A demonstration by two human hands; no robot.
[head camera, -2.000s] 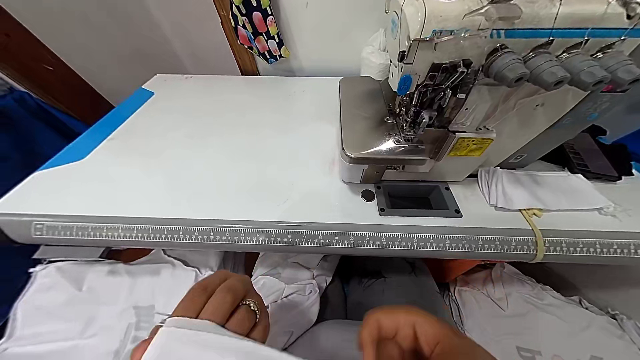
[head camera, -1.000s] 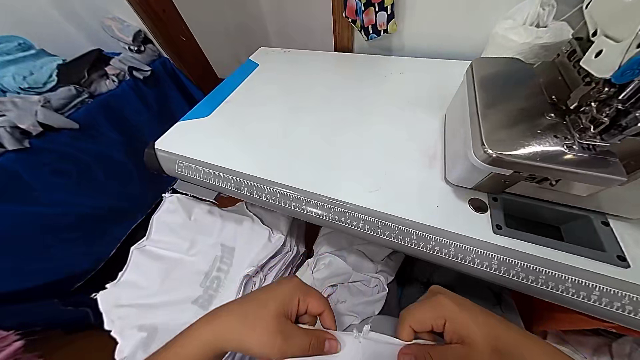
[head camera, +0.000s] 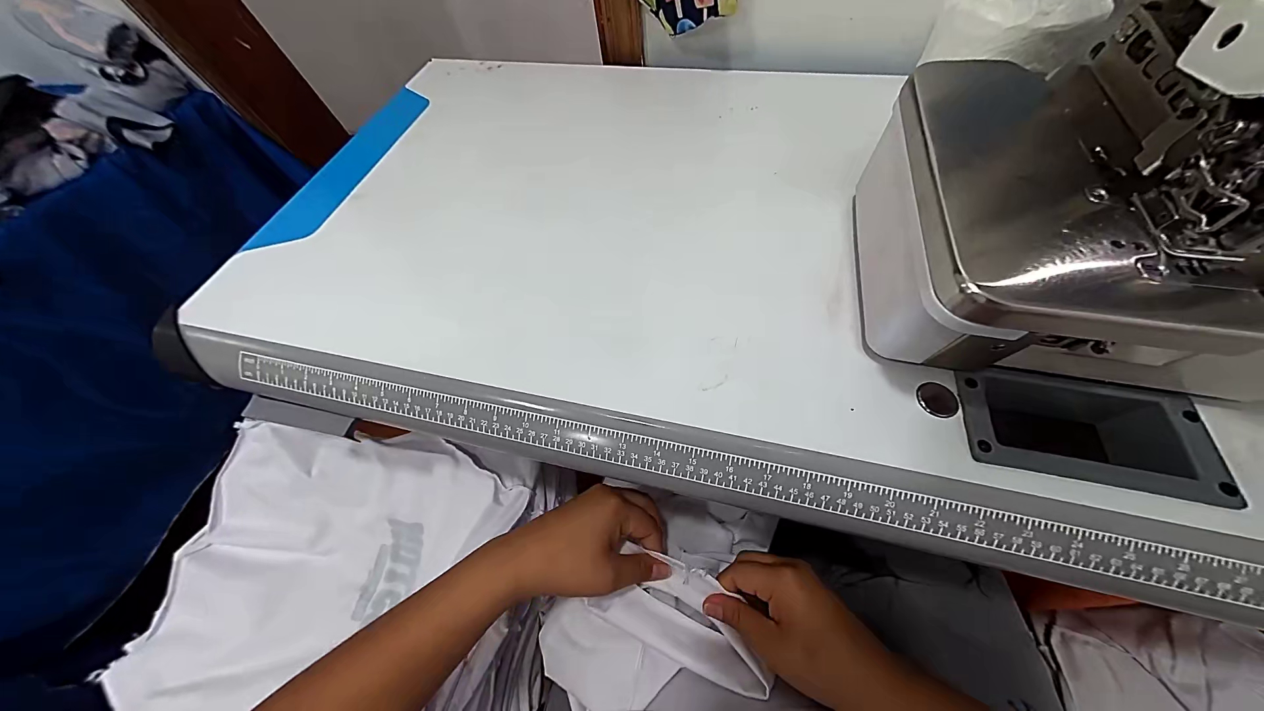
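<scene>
Below the table's front edge, my left hand (head camera: 592, 543) pinches the edge of a white fabric piece (head camera: 681, 632) between thumb and fingers. My right hand (head camera: 780, 602) grips the same edge a short way to the right. Between the two hands the edge is stretched, with a small gathered or frayed spot, and the cloth hangs in a loop beneath. A stack of white fabric pieces with grey print (head camera: 326, 523) lies left of my left hand. More white cloth (head camera: 706, 523) shows just behind the hands.
The white table (head camera: 592, 247) has a printed ruler strip (head camera: 691, 464) along its front. An overlock sewing machine (head camera: 1037, 197) stands at the right, beside a recessed grey tray (head camera: 1215, 464). Blue cloth (head camera: 99, 346) hangs at the left. Pale fabric (head camera: 1165, 652) lies at the lower right.
The view has swung to the left. Two seconds ago my right hand was apart from the white cloth; now both hands hold its edge, and the cloth hangs in a loop.
</scene>
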